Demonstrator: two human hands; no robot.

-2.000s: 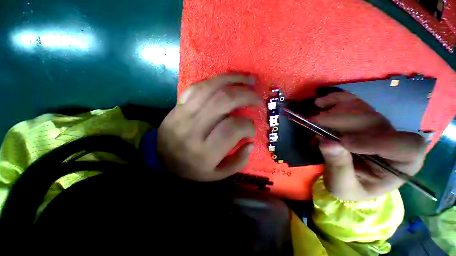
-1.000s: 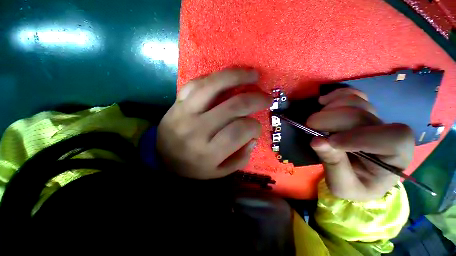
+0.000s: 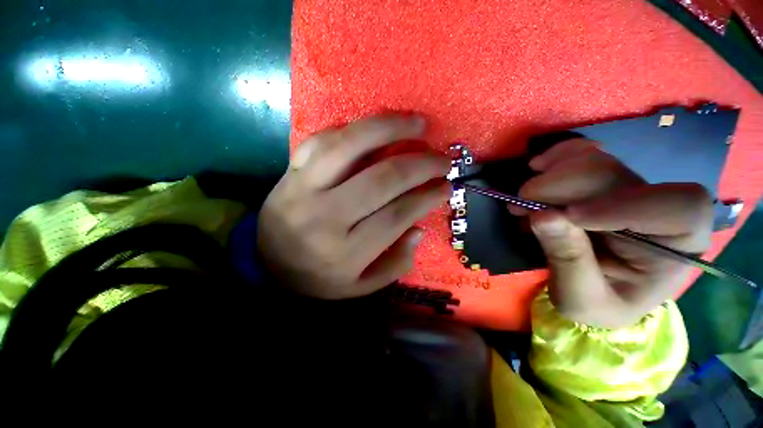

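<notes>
A flat black circuit board (image 3: pixel 669 150) lies on a red work mat (image 3: pixel 502 67). Silver and white connectors (image 3: pixel 458 221) line its left short edge. My right hand (image 3: pixel 606 221) is over the board and holds thin metal tweezers (image 3: pixel 506 198), their tip at the upper part of the connector edge. My left hand (image 3: pixel 355 205) lies on the mat left of that edge, fingers apart, a fingertip close to or touching the edge beside the tweezer tip. Whether it pinches a tiny part cannot be told. My right hand hides the board's middle.
Small black parts (image 3: pixel 428 298) lie at the mat's near edge, partly in shadow. A glossy green surface (image 3: pixel 151 125) with glare spots is at the left. Shiny red bubble wrap (image 3: pixel 711 12) is at the top right corner. A bit of another yellow-green sleeve (image 3: pixel 745 365) shows at the lower right.
The tweezers have turned flatter, their tip now slightly higher on the connector edge. My left fingertips have come nearer the board edge since the first frame. The board and mat have shifted slightly in view.
</notes>
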